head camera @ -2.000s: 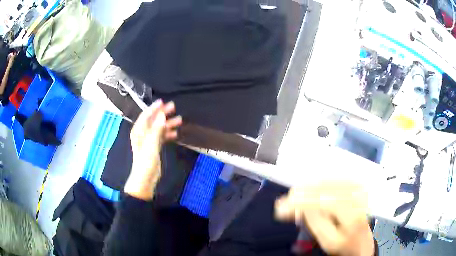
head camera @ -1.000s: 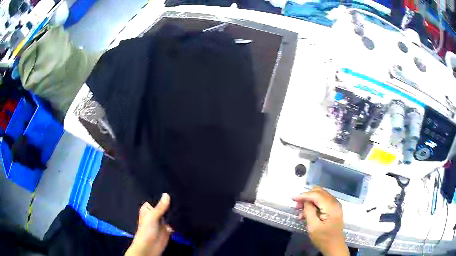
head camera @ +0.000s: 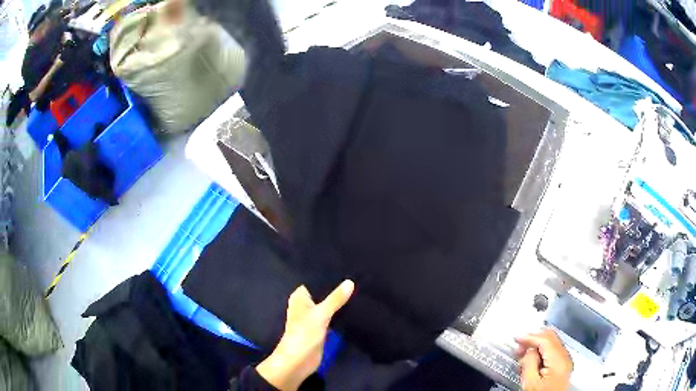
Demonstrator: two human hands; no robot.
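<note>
A large black garment panel lies over the dark inset of the white table and hangs over its front edge. My left hand is at the panel's near left edge, thumb on top and its other fingers mostly hidden by cloth. My right hand is half curled with nothing seen in it, at the table's front edge right of the panel, partly cut off by the frame. Black cut pieces lie on the light blue crate left of my left hand.
The overlock machine and bed plate opening are at right. Blue bins and a pale green sack stand at left. A blurred dark shape meets the panel at the top; cloth or sleeve, I cannot tell.
The panel has come toward me over the front edge since the earliest frame. The view has swung left since. A blurred dark shape has appeared at the panel's far left.
</note>
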